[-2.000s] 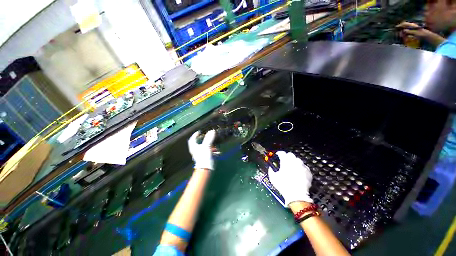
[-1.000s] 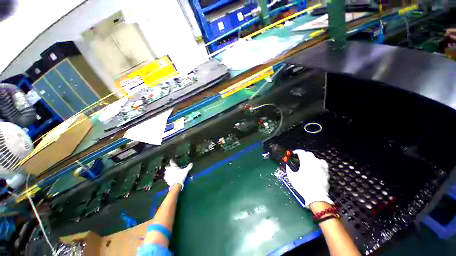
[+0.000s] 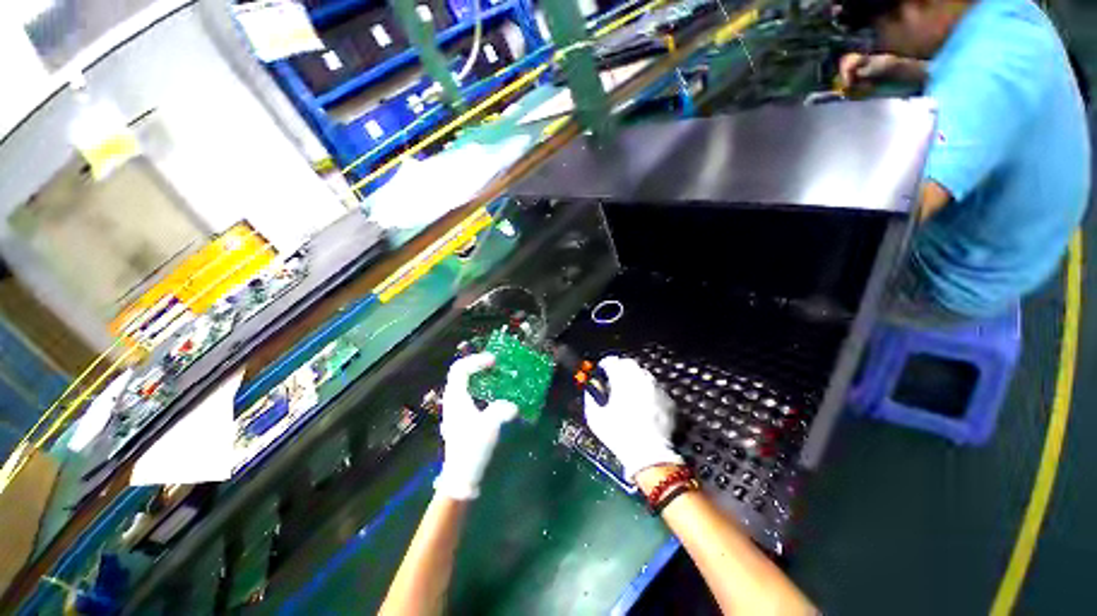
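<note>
My left hand (image 3: 470, 428), in a white glove, grips a green circuit board (image 3: 517, 374) by its left and lower edge, with its solder-dotted face towards me. My right hand (image 3: 630, 414), in a white glove, holds side cutters (image 3: 585, 374) with orange-and-black handles. Their jaws are dark and blurred, close to the board's right edge; I cannot tell whether they touch it. Both hands are in front of the black hood (image 3: 734, 259). A narrow metal strip (image 3: 594, 454) lies below my right hand.
The hood's perforated floor (image 3: 719, 409) holds small clippings and a white ring (image 3: 608, 312). Boards (image 3: 255, 548) lie on the dark belt at left. A white paper sheet (image 3: 190, 440) lies on the line's edge. A person in blue (image 3: 1004, 157) sits on a blue stool (image 3: 944, 371) at right.
My left hand has come from the belt to the hood and now holds a green board. My right hand still holds the cutters. The view has shifted, showing the seated person.
</note>
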